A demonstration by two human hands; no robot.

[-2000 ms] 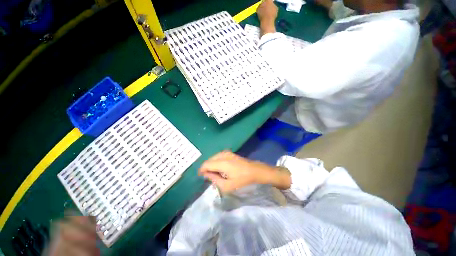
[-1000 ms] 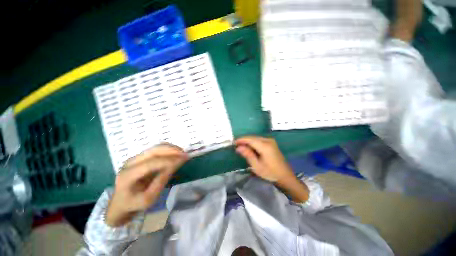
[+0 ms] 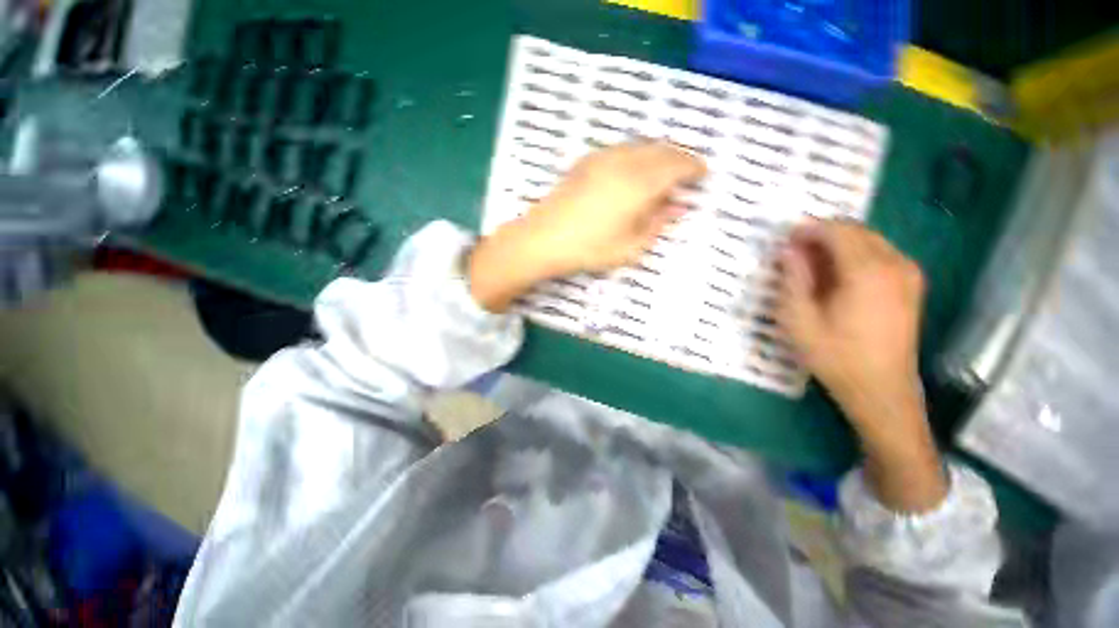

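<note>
A white carrier board [image 3: 724,331] with rows of thin dark strips lies on the green bench mat in front of me. My left hand [image 3: 614,209] is over the middle of the board, fingers bent and pointing right; whether it holds a small part is hidden. My right hand [image 3: 853,294] is over the board's right side, blurred, with thumb and fingers curled; I cannot tell whether anything is between them.
Black frames [image 3: 276,147] stand in rows on the mat at left. A blue bin [image 3: 804,43] touches the board's far edge. A thick white stack [image 3: 1068,368] is at right, and a single black frame [image 3: 955,178] lies beyond the board. Grey blurred equipment [image 3: 74,190] is at far left.
The view has turned left, so the board sits further right and the frames show larger. Both hands have moved from the board's near edge to over its surface.
</note>
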